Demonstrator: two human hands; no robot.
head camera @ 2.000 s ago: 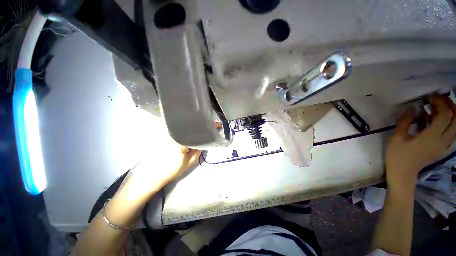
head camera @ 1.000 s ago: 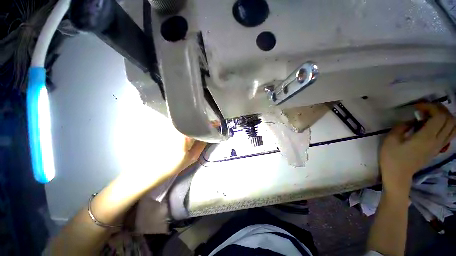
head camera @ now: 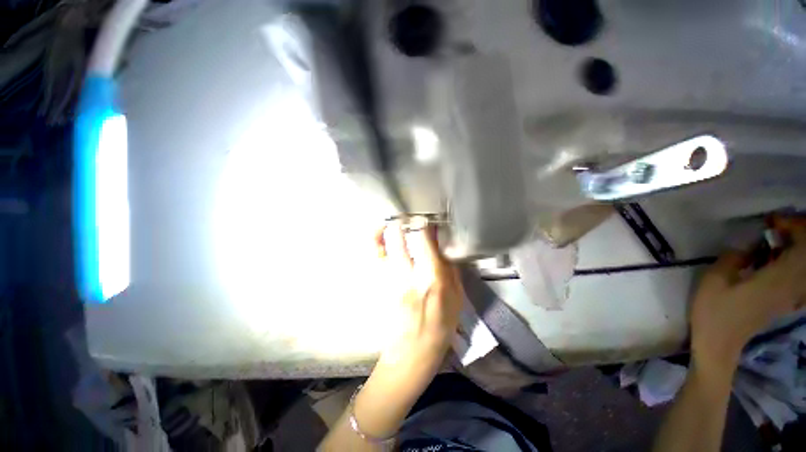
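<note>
My left hand is at the sewing machine's needle area, fingertips bent together under the machine head. Glare and blur hide whether they pinch anything. A grey fabric band comes out beside the hand and hangs over the table's front edge. A white strip lies against it. The presser foot and needle are mostly hidden. My right hand is at the right, fingers curled near the machine body, with a small pale and dark thing among them, too unclear to name.
The lit lamp stands at the left. A metal lever juts from the machine. A tan card and clear film are right of the foot. A black slotted plate lies further right. Scraps hang at the lower right.
The view has shifted and blurred. My left hand has come round to the front of the machine head, and the grey band and white strip now show beside it. My right hand stays at the right.
</note>
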